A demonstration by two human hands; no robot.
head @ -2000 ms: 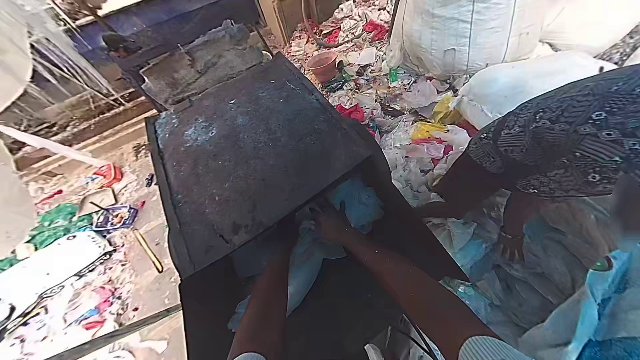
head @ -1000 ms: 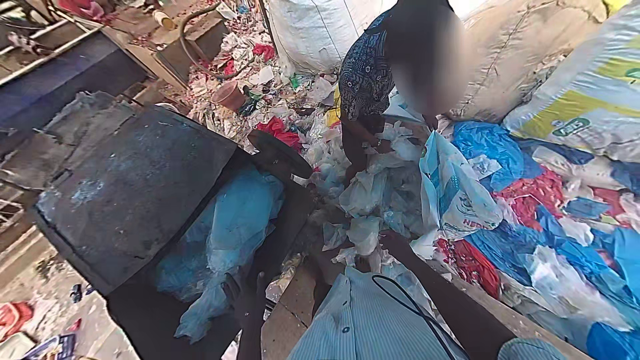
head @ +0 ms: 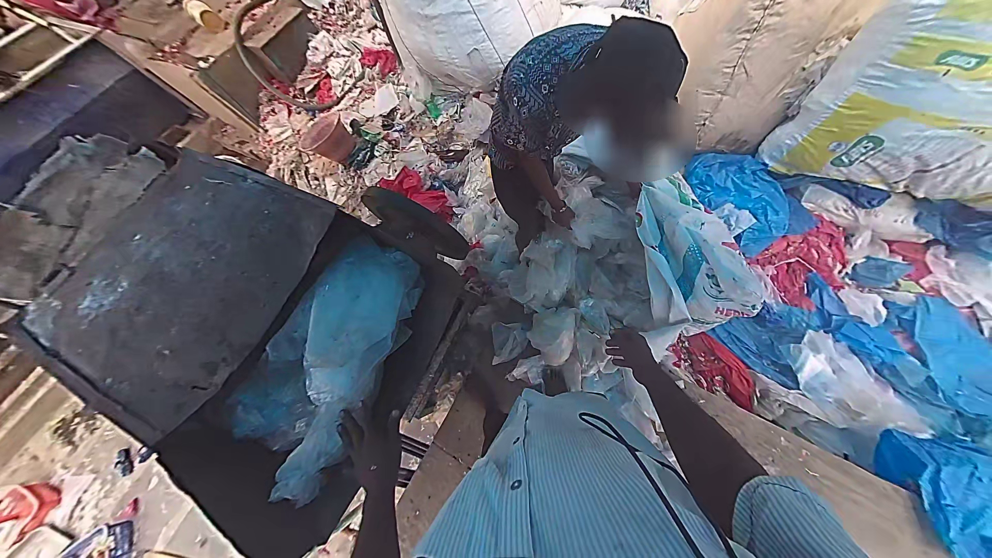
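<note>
My left hand [head: 373,449], fingers spread, is beside the twisted lower end of a light-blue plastic film bundle [head: 345,325]; it does not grip the film. The bundle lies in the opening of a dark metal hopper [head: 186,287], partly under its flat cover. To the right, my right hand [head: 632,353] reaches out with its fingers apart, close to a pile of clear plastic bags [head: 554,333] and the lower edge of a printed white-and-blue sack [head: 694,260]. Whether its fingertips touch the plastic I cannot tell.
A co-worker [head: 542,101] bends over the clear plastic ahead, one hand [head: 562,215] in it. Blue and red plastic bags [head: 806,248] cover the ground at right. Large filled white sacks [head: 473,39] stand behind. A round dark disc [head: 415,221] juts from the hopper, and a bucket [head: 329,138] stands beyond.
Two seconds ago both my hands were on the film in the hopper opening; now they are apart, the right one by the clear plastic. The view has swung to the right.
</note>
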